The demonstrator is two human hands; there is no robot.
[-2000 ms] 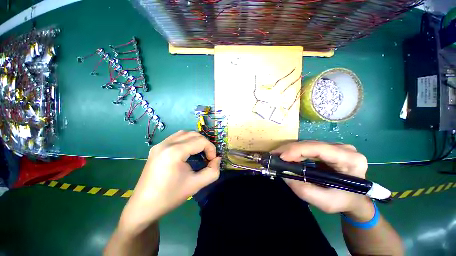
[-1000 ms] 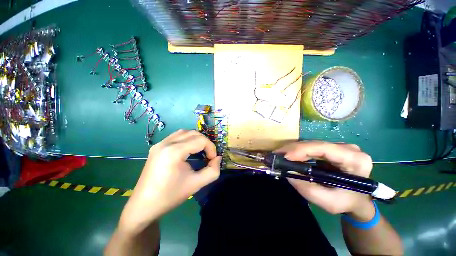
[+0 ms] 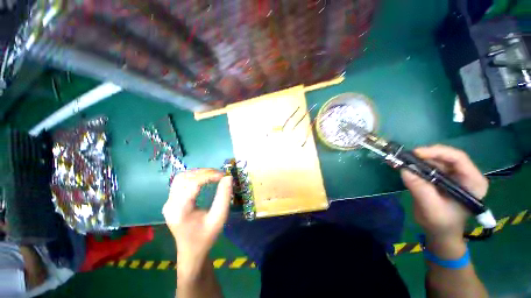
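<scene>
My right hand [image 3: 443,192] holds the black soldering iron [image 3: 428,173], its tip over the shavings in the round tip-cleaning tin [image 3: 347,121]. My left hand [image 3: 197,206] is at the left edge of the pale work board [image 3: 282,169], thumb and forefinger near the upper end of the green PCB panel [image 3: 246,195]. The view is blurred, and I cannot tell if the fingers hold anything. Thin battery leads [image 3: 296,118] lie on the upper right of the board.
The large cell rack [image 3: 209,46] stands behind the board. Wired board strips [image 3: 162,145] and the shiny bag of cells [image 3: 82,174] lie at left. A black box with a white label [image 3: 476,81] stands far right. Part of another person's arm [image 3: 34,268] shows at lower left.
The head view has shifted and turned. My right hand has moved the iron from the PCB panel right and up to the tin. My left hand has moved to the panel's upper end.
</scene>
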